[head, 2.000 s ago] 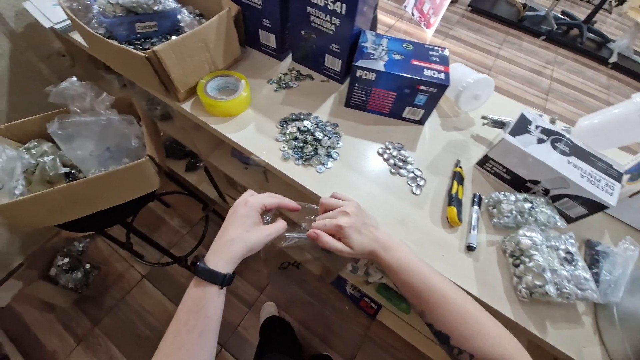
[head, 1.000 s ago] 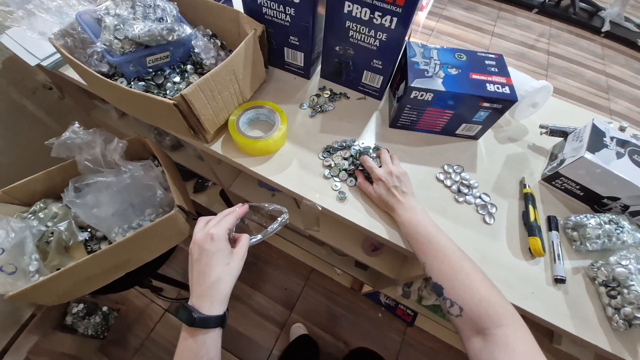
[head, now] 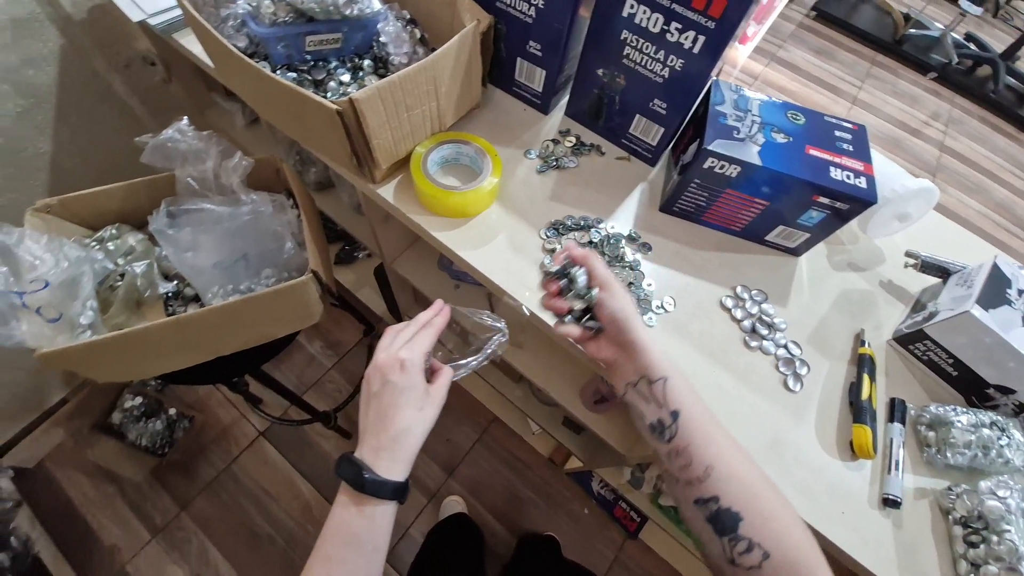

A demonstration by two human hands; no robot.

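My left hand point(head: 406, 382) holds a clear plastic bag point(head: 477, 342) with its mouth spread open, in front of the table's edge. My right hand point(head: 596, 308) is closed around a handful of small metal buttons point(head: 573, 290), blurred, just above the near side of a pile of round metal buttons point(head: 616, 248) on the table. A smaller group of metal pieces point(head: 560, 152) lies behind that pile. To the right is a cluster of shiny domed metal caps point(head: 766, 328).
Yellow tape roll point(head: 456, 174), blue spray-gun box point(head: 768, 168), utility knife point(head: 864, 400) and marker point(head: 894, 454) are on the table point(head: 696, 384). Filled bags point(head: 988, 520) lie at right. Cardboard boxes point(head: 424, 96) of metal parts stand at the back left and on a stool point(head: 184, 328).
Two seconds ago both hands were together at the bag. My right hand then reached onto the button pile and has now come off it toward me with a handful. My left hand keeps the bag.
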